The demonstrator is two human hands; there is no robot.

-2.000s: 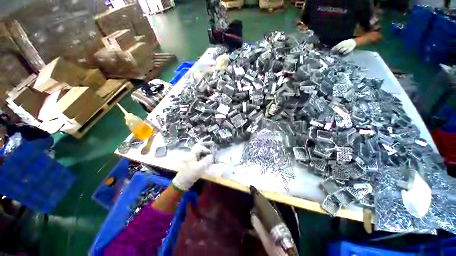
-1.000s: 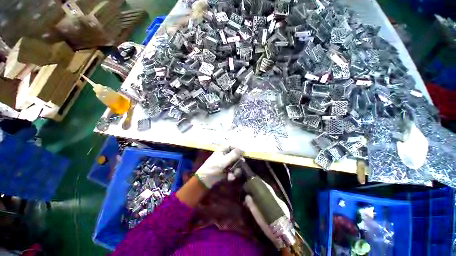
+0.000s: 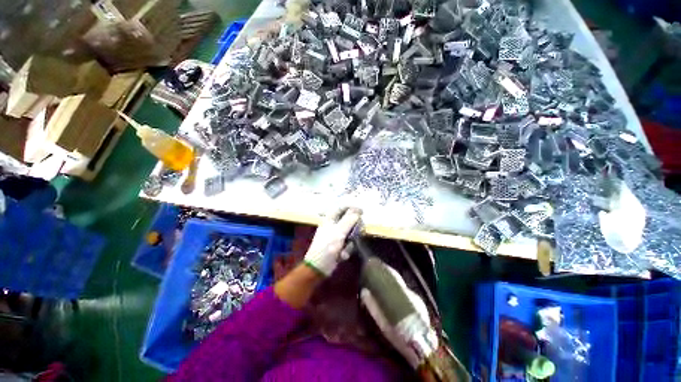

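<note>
My left hand (image 3: 334, 240), in a white knit glove, is closed around a small metal part at the table's near edge; the part is mostly hidden by the fingers. My right hand (image 3: 403, 328), gloved, holds the olive-grey air screwdriver (image 3: 388, 291) over my lap. The tool's dark nose points up and left, at the left fingertips; whether it touches the part cannot be told. A large heap of small metal housings (image 3: 351, 82) covers the table. A loose pile of thin silver screws (image 3: 390, 175) lies at the heap's near side.
The oil bottle (image 3: 168, 149) lies at the table's left corner. The left parts crate (image 3: 166, 298) holds metal pieces. The right crate (image 3: 489, 328) holds plastic and red-brown items. A plastic sheet of fasteners (image 3: 579, 239) with a white oval item (image 3: 623, 218) is at the right. Cartons (image 3: 67, 127) stand left.
My left hand has come back from the tabletop to the tool's nose, then moved slightly up and right. The tool has risen into view, and the camera view has tilted down.
</note>
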